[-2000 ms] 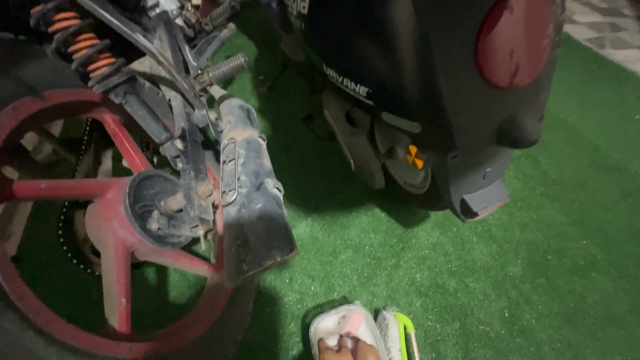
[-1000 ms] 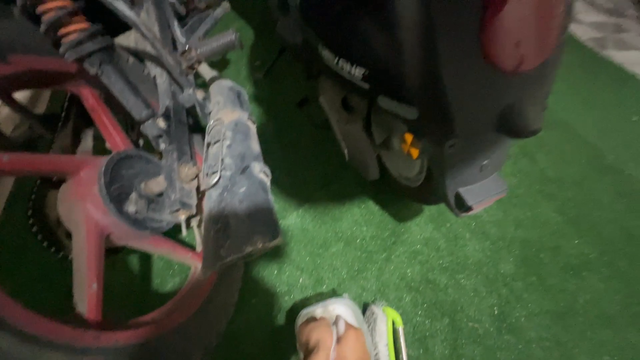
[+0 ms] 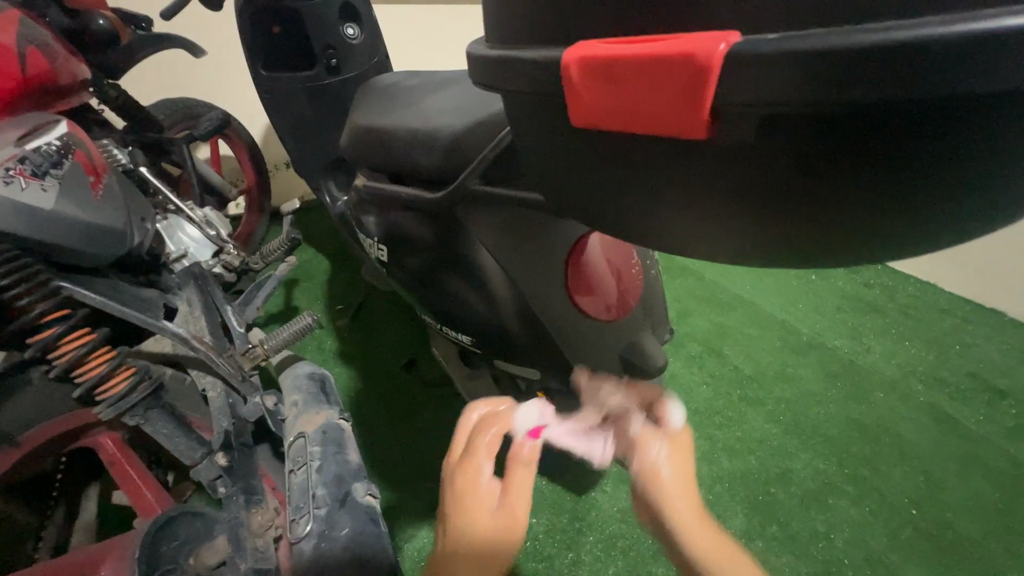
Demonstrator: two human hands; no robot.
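Observation:
Both of my hands are raised in front of the lower rear of a black scooter (image 3: 512, 296). My left hand (image 3: 488, 480) pinches one end of a wet-looking pink cloth (image 3: 588, 440) between thumb and fingers. The cloth's other, bunched part is in my right hand (image 3: 660, 456), which is blurred by motion. Whitish foam shows at the fingertips of both hands. Behind and above them is the scooter's round red tail light (image 3: 605, 276).
A black top case (image 3: 760, 176) with a red latch (image 3: 650, 84) overhangs the upper right. At left stands a dirty motorcycle with a muffler (image 3: 320, 440), a footpeg (image 3: 288, 336) and an orange-black shock spring (image 3: 80, 352). Green artificial turf (image 3: 784, 416) covers the floor.
The view has tilted up. Earlier a hand was in a white container beside a green-edged brush; now both hands are up with the pink cloth between them, and container and brush are out of view.

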